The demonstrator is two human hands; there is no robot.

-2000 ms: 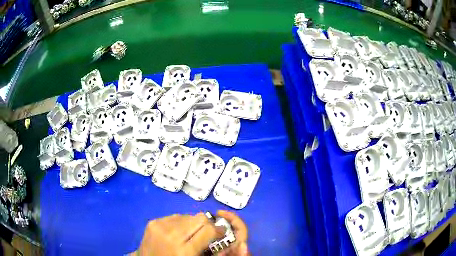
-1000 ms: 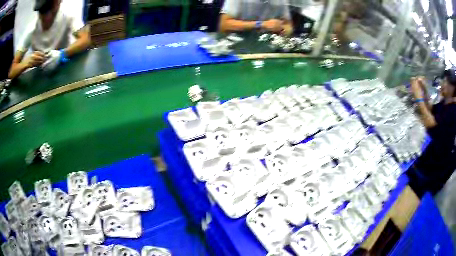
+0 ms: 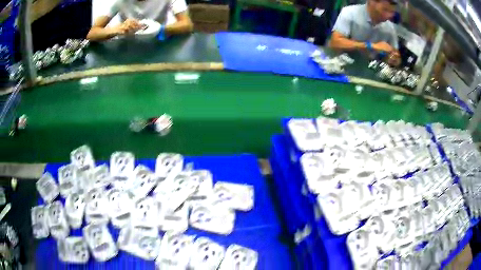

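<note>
Neither of my hands shows in the current view. Nearest in front of me, many loose white socket housings (image 3: 212, 216) lie in an uneven group on a blue sheet (image 3: 248, 240), some overlapping. Most show a round recess with dark slots. At the right, rows of white socket housings (image 3: 337, 208) stand close together on a blue tray (image 3: 327, 247), on top of stacked blue trays. The picture is somewhat blurred, and the bottom edge cuts off the nearest housings.
A green conveyor belt (image 3: 232, 100) crosses behind, carrying small board clusters (image 3: 163, 124). Beyond it lies another blue sheet (image 3: 263, 52) with a few pale parts. Two people sit across the belt, handling small items. A tan patch (image 3: 461, 259) at the lower right edge is unclear.
The view swung right and up, then back left. Both my hands, which held a small circuit board at the bottom, have left the picture. The people across the belt have come into view.
</note>
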